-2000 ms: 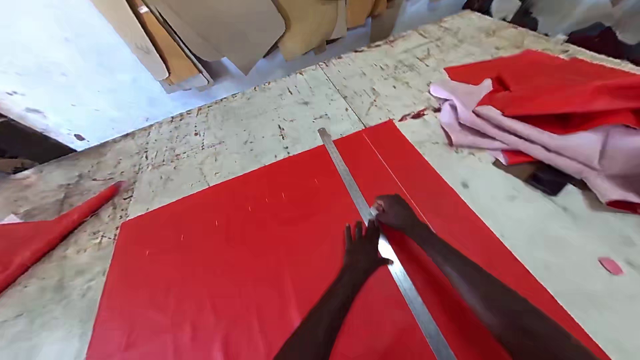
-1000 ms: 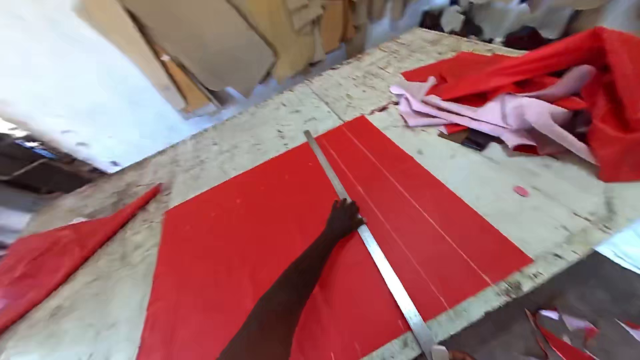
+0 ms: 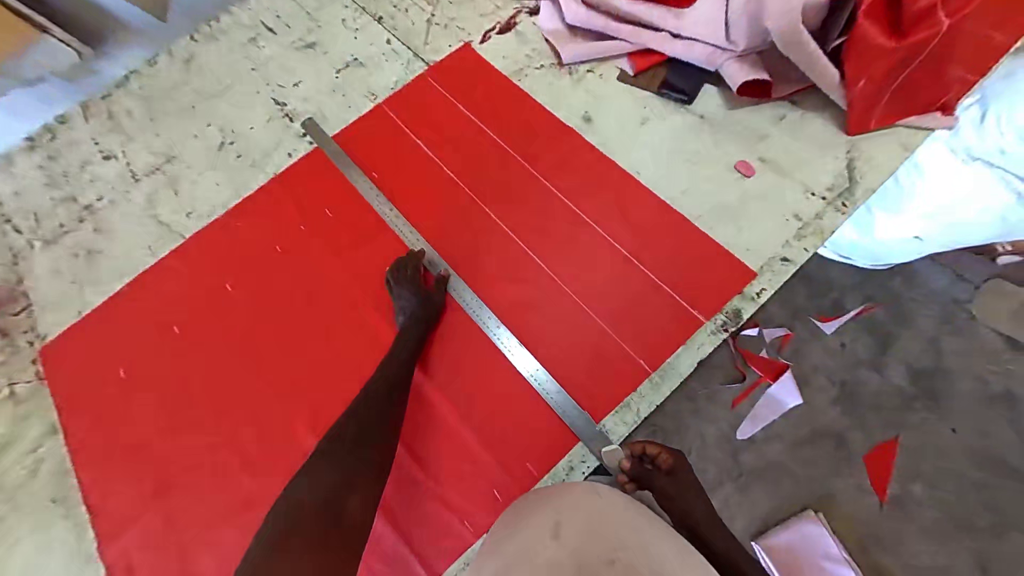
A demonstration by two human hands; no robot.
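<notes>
A large sheet of red material [image 3: 552, 232], perhaps leather or vinyl, lies flat on a worn worktable [image 3: 672, 152]. Two pale straight lines cross its right part, and short pale marks dot the left. A long metal ruler [image 3: 504, 340] lies diagonally over the sheet, its far tip past the back edge. My left hand [image 3: 416, 290] presses on the ruler near its middle, fingertips on the metal. At the ruler's near end, by the table edge, my right hand [image 3: 652, 466] pinches a flat whitish piece, perhaps tailor's chalk [image 3: 612, 457].
Pink-backed red material [image 3: 720, 40] is heaped at the back right of the table. A small pink piece [image 3: 745, 169] lies on the tabletop. White cloth [image 3: 920, 200] hangs at the right edge. Red and white scraps [image 3: 768, 392] and folded pink material [image 3: 804, 548] are on the floor.
Two seconds ago both hands were together mid-ruler; my right hand is now at its near end. The ruler has moved left across the sheet, and a second pale line shows. The view has shifted closer.
</notes>
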